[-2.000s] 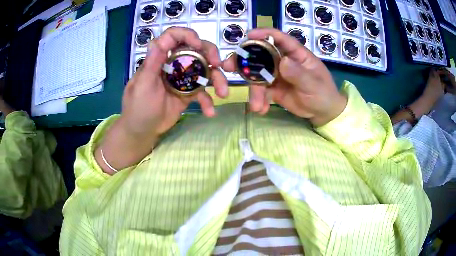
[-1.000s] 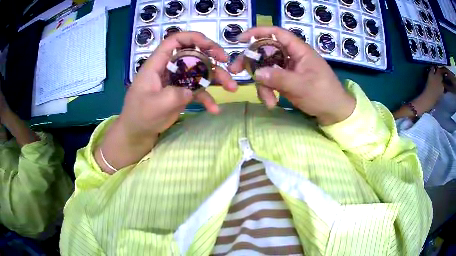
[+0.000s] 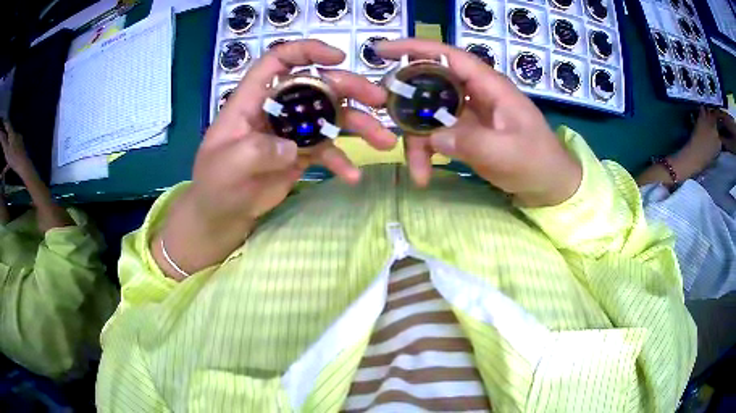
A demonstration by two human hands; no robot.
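Observation:
My left hand (image 3: 250,157) holds a round smartwatch head (image 3: 303,113) by its rim, left of centre. Its black face is turned up and shows a blue spot and faint small icons. My right hand (image 3: 504,133) holds a second smartwatch head (image 3: 424,97) to the right of it, also face up, with a blue spot on its dark screen. Each watch has two pale film tabs on its face. The two watches are apart. Both are held above the near part of a watch tray (image 3: 343,47) and partly hide it.
A second watch tray (image 3: 458,60) stands at right, a third (image 3: 658,56) at far right. Record sheets (image 3: 117,97) lie at left. A yellow strip (image 3: 363,151) lies below the watches. People sit either side: a yellow-green sleeve (image 3: 52,282) left, a pale blue sleeve (image 3: 686,234) right.
Both screens have changed from a pink, patterned picture to dark with a blue spot. The right watch is turned flatter to view and its thumb is off the face. At left, the neighbour's arm has moved.

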